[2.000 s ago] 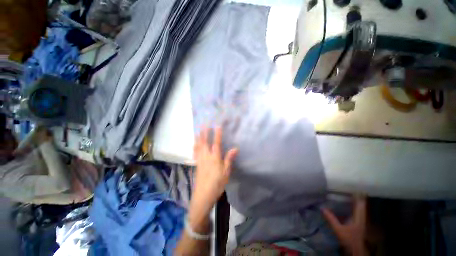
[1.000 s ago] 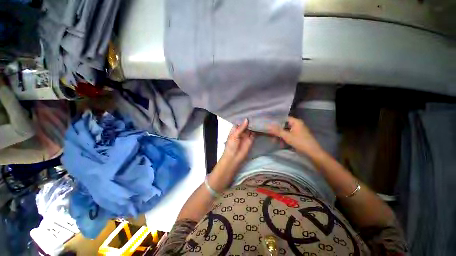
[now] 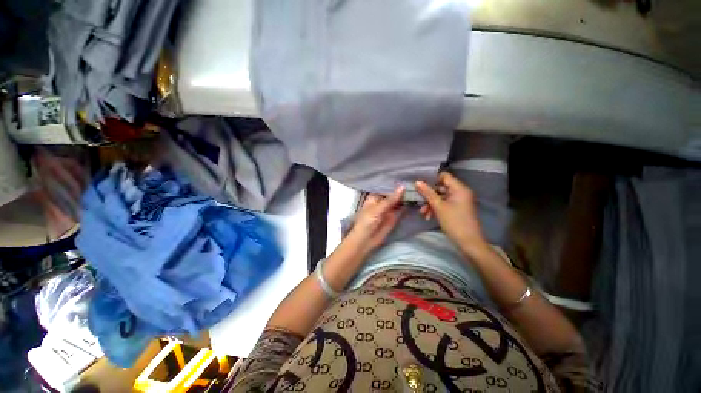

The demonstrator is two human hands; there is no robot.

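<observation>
A grey garment piece point(image 3: 361, 107) lies over the white table and hangs over its front edge towards the lap. My left hand point(image 3: 377, 217) pinches its lower edge between thumb and fingers. My right hand point(image 3: 453, 207) pinches the same edge just to the right. The two thumbs are close together on the edge, which looks turned or folded there. More grey cloth lies beneath the hands on the lap; its shape is partly hidden.
The white table edge point(image 3: 569, 104) runs across the view. A grey bundle point(image 3: 107, 54) is at upper left, a blue cloth heap point(image 3: 169, 257) at lower left, and dark grey layers point(image 3: 657, 276) hang at right. A yellow frame point(image 3: 173, 368) is at bottom left.
The view has tilted down from the machine head to the lap. Both hands have come together on the piece's lower edge, and over the last second the thumbs have moved closer.
</observation>
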